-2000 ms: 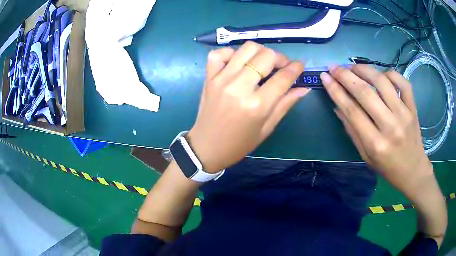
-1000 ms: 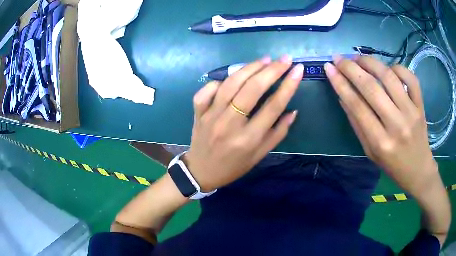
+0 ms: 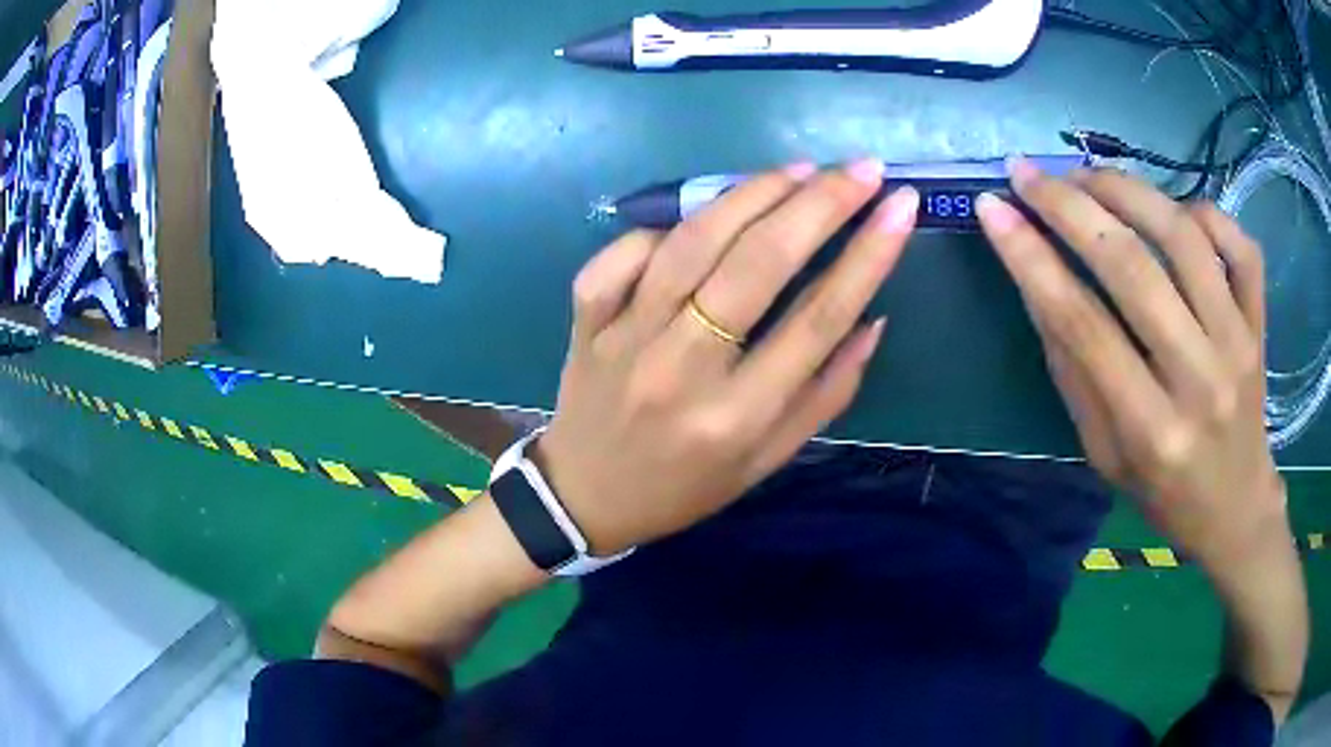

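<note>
A 3D pen (image 3: 701, 193) lies across the dark green mat with its dark cone tip pointing left. Thin clear threads of extruded waste (image 3: 600, 209) are at its nozzle. Its display (image 3: 953, 204) glows with blue-white digits between my hands. My left hand (image 3: 715, 329) is over the front half of the pen with its fingers on the body. My right hand (image 3: 1153, 314) has its fingers on the tail part, right of the display. Both hands hide much of the pen body. A black cable plug (image 3: 1098, 143) shows just behind my right fingers.
A second pen (image 3: 847, 40) lies farther back, tip left. A crumpled white cloth (image 3: 314, 161) lies left of centre. A cardboard carton (image 3: 187, 190) heaped with pens stands at far left. Black cables (image 3: 1241, 110) and a clear filament coil (image 3: 1308, 292) are at right. The mat's near edge runs before my body.
The display digits have changed. My left hand has shifted along the pen, uncovering its tip. The pen now lies flatter in view, and the whole scene has shifted slightly.
</note>
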